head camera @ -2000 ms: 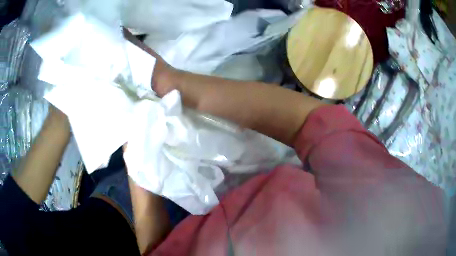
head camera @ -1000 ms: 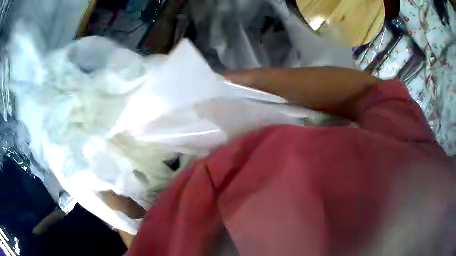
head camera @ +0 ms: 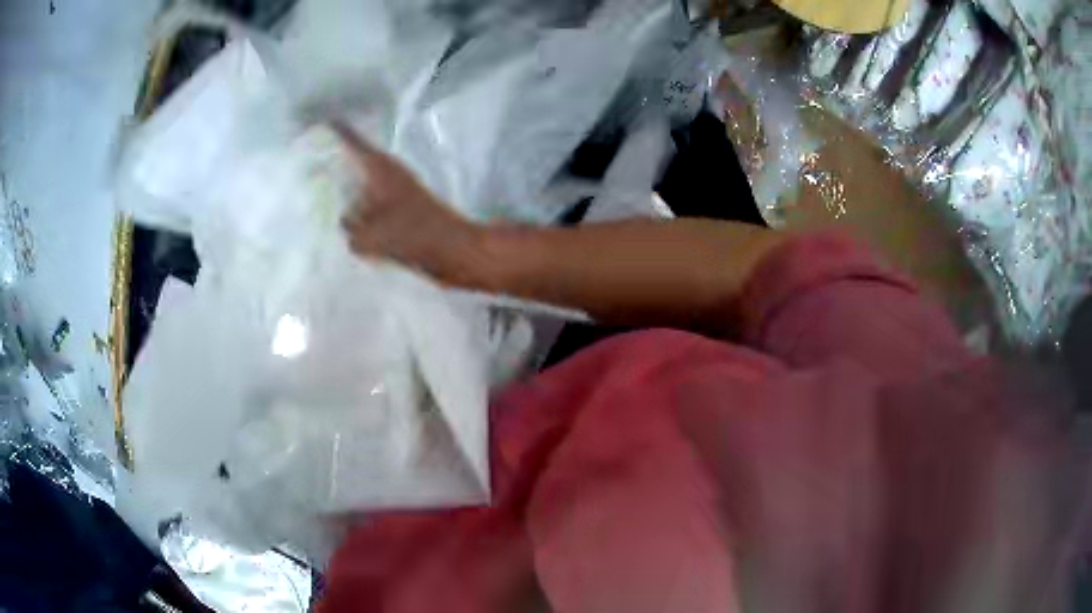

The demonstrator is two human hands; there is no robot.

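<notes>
A large armful of crumpled white, translucent plastic bags (head camera: 287, 347) fills the left and middle of the head view, in front of my red-clothed body. My right hand (head camera: 401, 216) reaches in from the right and lies on the upper part of the bundle. Its fingers are curled into the plastic, with the fingertips blurred. My left hand is not visible; the bundle and my red sleeve cover the lower left. More thin, greyish plastic (head camera: 515, 108) spreads behind my right hand, with small printed marks near its right end.
Clear-wrapped floral garments (head camera: 1006, 168) lie at the right. Part of a round wooden stool top (head camera: 844, 10) shows at the top edge. A yellowish edge (head camera: 122, 299) runs down the left, beside a pale surface. Dark cloth (head camera: 60, 527) is at the lower left. A blurred tan shape is at right.
My right hand has come into view on top of the white plastic. The bundle now sits more upright before me. The view has shifted, and the stool top has slid towards the top edge.
</notes>
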